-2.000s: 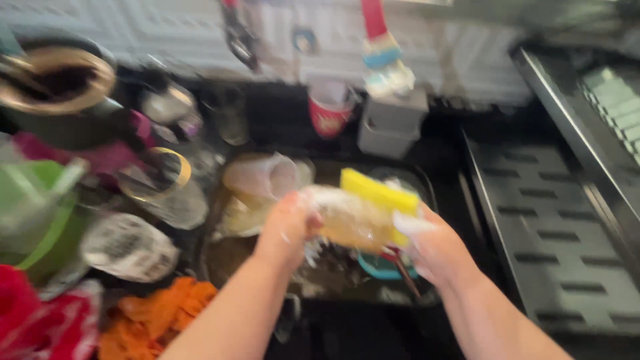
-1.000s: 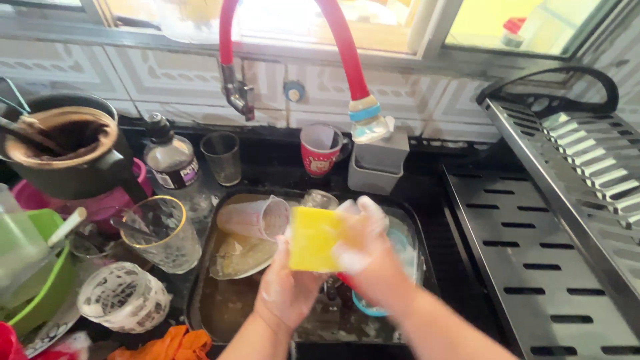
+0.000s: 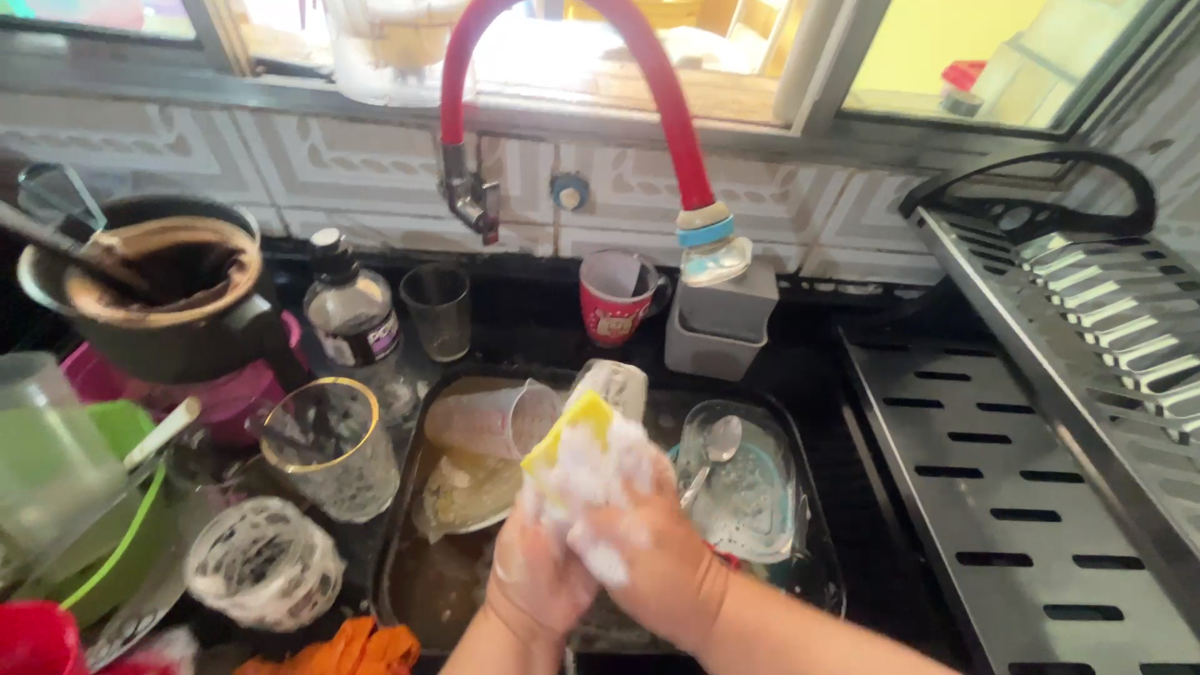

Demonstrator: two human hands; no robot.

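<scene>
Both my hands meet over the sink basin, around a yellow sponge (image 3: 574, 429) thick with white suds. My left hand (image 3: 539, 567) holds it from below and the left; my right hand (image 3: 647, 544), foamy too, presses against its right side. Behind the sponge stands a pale container (image 3: 614, 386), partly hidden. A clear plastic cup (image 3: 487, 420) lies on its side in the basin, above a translucent dish (image 3: 469, 492) in murky water. To the right, a metal spoon (image 3: 722, 439) rests in a clear container (image 3: 750, 506). The red flexible faucet (image 3: 677, 122) hangs above.
Left of the basin are a sudsy glass jar (image 3: 265, 564), a gold-rimmed glass (image 3: 328, 459), a plastic bottle (image 3: 352, 314), a dark pot (image 3: 169, 319), a green bowl (image 3: 122, 553) and an orange cloth (image 3: 337, 652). Behind stand a red mug (image 3: 614, 305) and gray container (image 3: 717, 337). Right is a metal dish rack (image 3: 984, 487).
The hands have come together around the sponge, whose yellow face was broadly visible one second ago and is now largely covered with suds. The view has tilted up, showing more window.
</scene>
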